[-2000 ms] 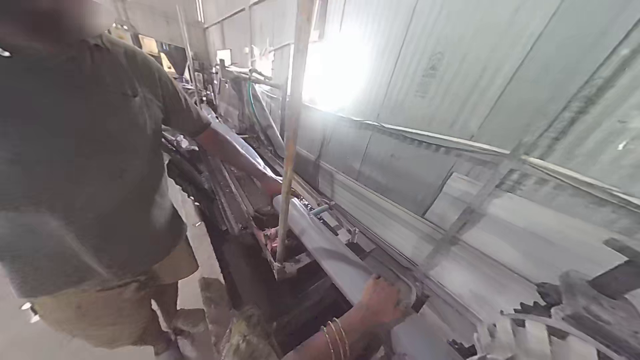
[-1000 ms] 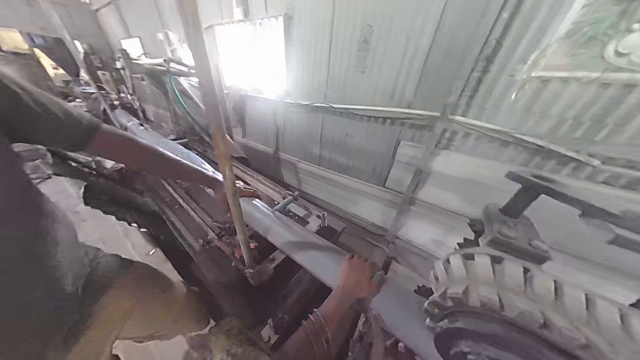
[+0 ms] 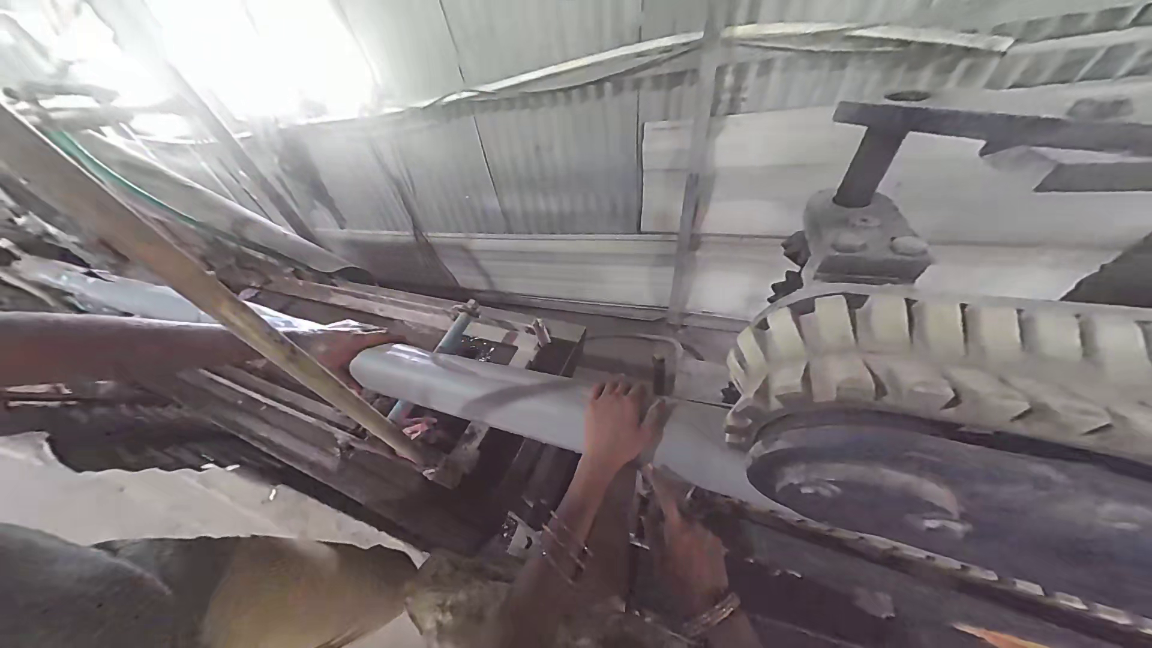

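Note:
A smooth grey pipe [image 3: 504, 391] runs from mid-view toward the right, passing beside a ribbed track belt [image 3: 846, 351]. My left hand [image 3: 619, 423], with thin bangles at its wrist, lies over the pipe with its fingers bent across the top. Below the pipe's near side is my right hand [image 3: 691, 549], its index finger stretched up toward the pipe; whether it holds anything is not clear. A short upright rod [image 3: 659, 373] stands just beyond my left hand. At the pipe's left end, a co-worker's hand [image 3: 346, 346] touches it.
A slanted pole [image 3: 225, 306] crosses the co-worker's arm. Under the pipe lies a metal frame [image 3: 463, 454] with a blue cross rod [image 3: 457, 328]. A heavy bracket [image 3: 864, 238] stands above the belt. Behind is a corrugated wall [image 3: 558, 162]. The co-worker's clothed body [image 3: 288, 585] is at lower left.
The view has swung right and closer to the pipe and belt. My right hand has come into view below the pipe. My left hand stays on the pipe.

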